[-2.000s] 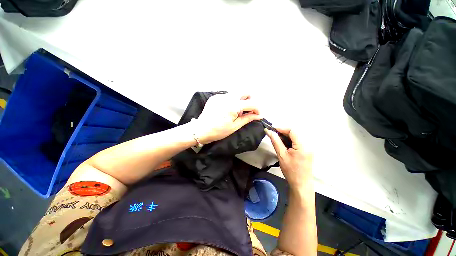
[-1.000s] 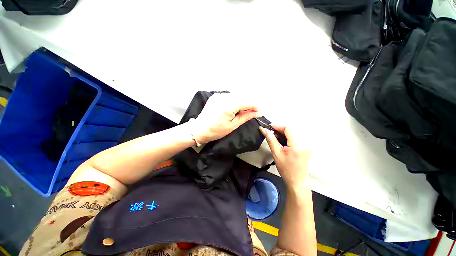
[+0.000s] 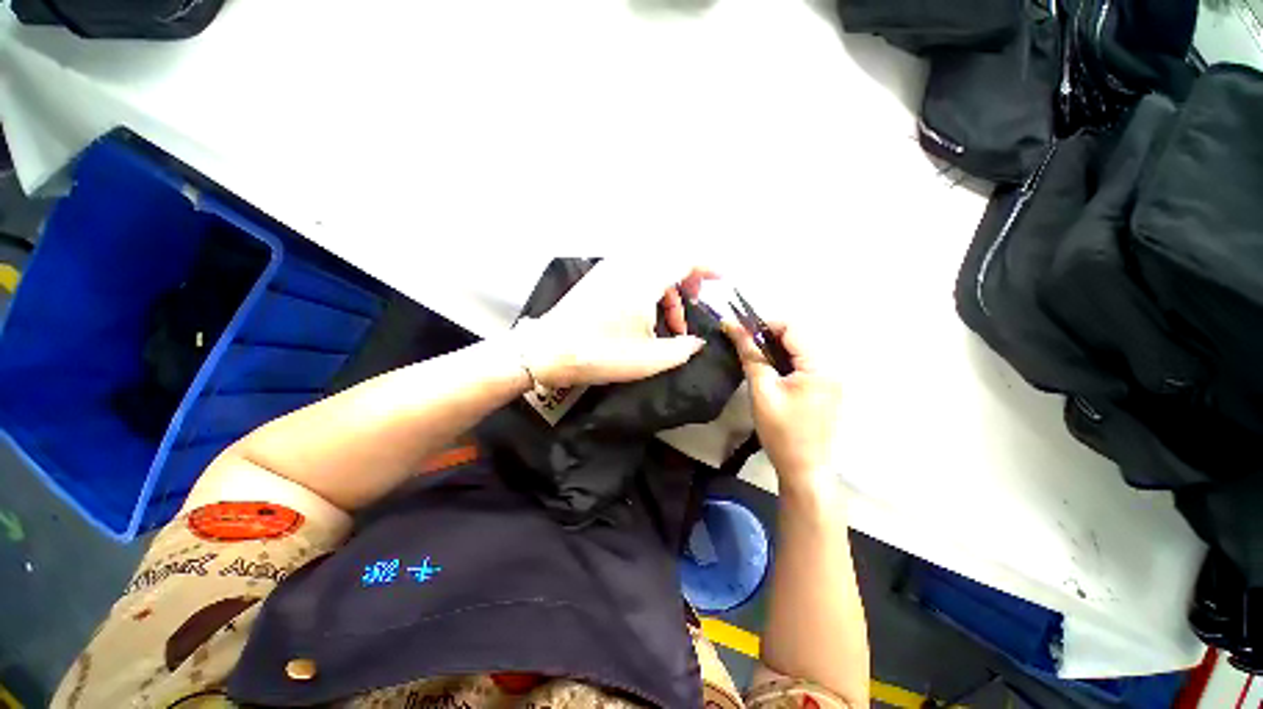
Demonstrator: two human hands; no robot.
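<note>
A black fabric bag (image 3: 589, 450) lies crumpled over the table edge and my lap. My left hand (image 3: 610, 346) lies across it, its fingers gripping the cloth near the bag's far end. A small white label (image 3: 556, 398) shows on the bag below my left wrist. My right hand (image 3: 785, 395) holds thread snips (image 3: 755, 330), with the blades pointing up and left beside the bag and my left fingertips. Part of the bag is hidden under my left hand and forearm.
The white-covered table (image 3: 457, 125) stretches ahead. Black bags (image 3: 1094, 263) are heaped at the right, and another bag lies at the far left. A blue bin (image 3: 243, 333) with dark items stands left of my lap. A small round blue container (image 3: 726, 557) is below the table edge.
My right hand has turned and drawn slightly back, so the snips now show clearly. My left fingers have shifted and the thumb lies straighter over the cloth. The label shows more.
</note>
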